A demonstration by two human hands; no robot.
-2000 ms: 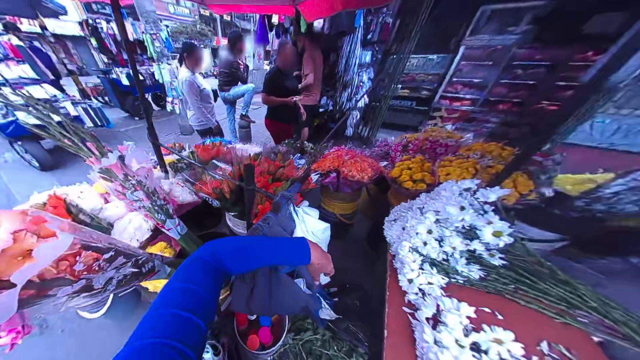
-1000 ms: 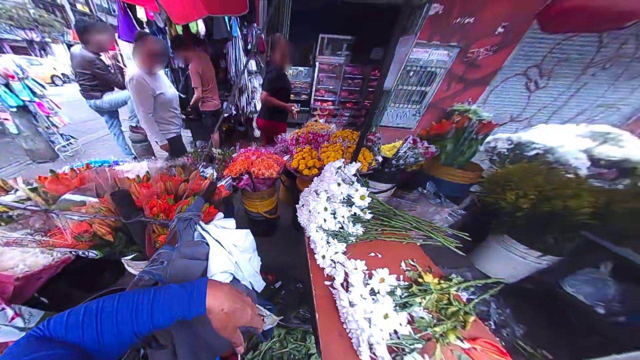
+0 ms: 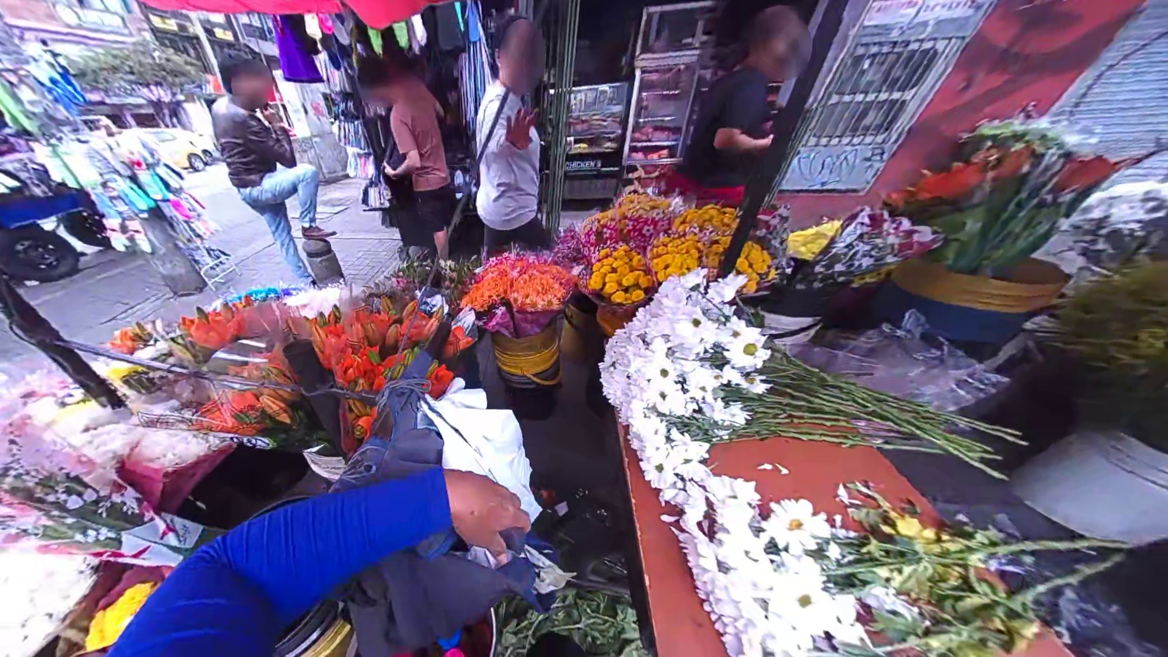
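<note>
My left hand [image 3: 488, 516], in a long blue sleeve, reaches in from the lower left. Its fingers curl down on a bundle of dark cloth [image 3: 401, 593]. A white cloth or bag [image 3: 484, 443] lies against the bundle just beyond the hand. My right hand is out of view. Right of the bundle, white daisies [image 3: 666, 365] with long green stems lie across a reddish-brown tabletop [image 3: 821, 474]. More loose flowers and leafy stems [image 3: 949, 557] lie nearer on it. Orange lilies [image 3: 365, 356] in wrapping stand beyond the bundle to the left.
Buckets of orange flowers [image 3: 520, 292] and yellow flowers [image 3: 620, 274] stand ahead. A dark pole [image 3: 776, 146] rises behind the daisies. A white bucket [image 3: 1100, 484] is at right. Leafy cuttings [image 3: 584, 620] lie below the hand. Several people stand beyond the flowers.
The view has swung right since two seconds ago, then slightly back left. My left hand stays at the cloth bundle. A person in a white top now has a palm raised.
</note>
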